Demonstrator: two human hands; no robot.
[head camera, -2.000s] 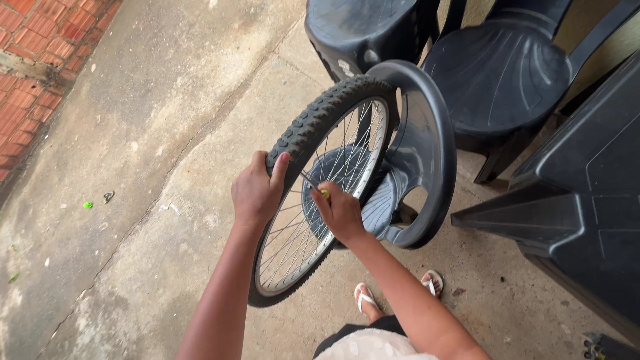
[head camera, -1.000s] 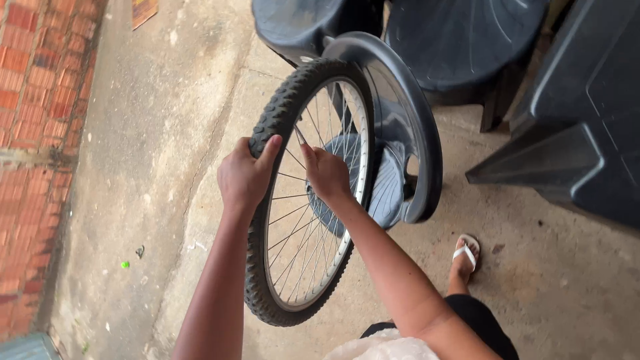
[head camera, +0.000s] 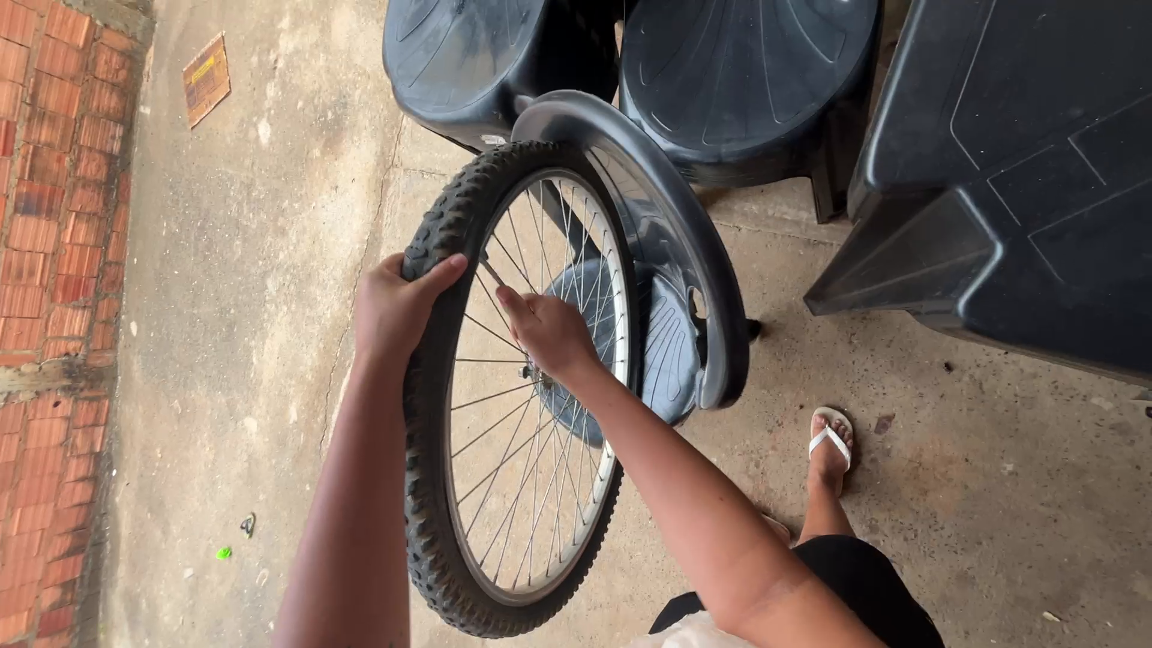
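A bicycle wheel with a knobby black tire (head camera: 427, 504) and wire spokes stands tilted against a dark plastic armchair (head camera: 724, 333). My left hand (head camera: 396, 306) grips the tire on its left side, with the thumb over the sidewall near the rim. My right hand (head camera: 547, 333) is closed around a slim metal tool (head camera: 491, 273), whose shaft points to the inner edge of the rim close to my left thumb. Most of the tool's handle is hidden in my fingers, and its tip is hard to make out.
Dark plastic stools or chairs (head camera: 747, 81) stand behind the armchair. A large dark plastic table (head camera: 1035, 180) is on the right. A brick wall (head camera: 54, 270) runs along the left, with a flat piece of cardboard (head camera: 207, 81) on the concrete floor. A foot in a white flip-flop (head camera: 830, 441) is at lower right.
The yellow part of the tool's handle, seen two seconds ago, is now covered by my right hand. Both hands stay at the same part of the wheel. The view has shifted.
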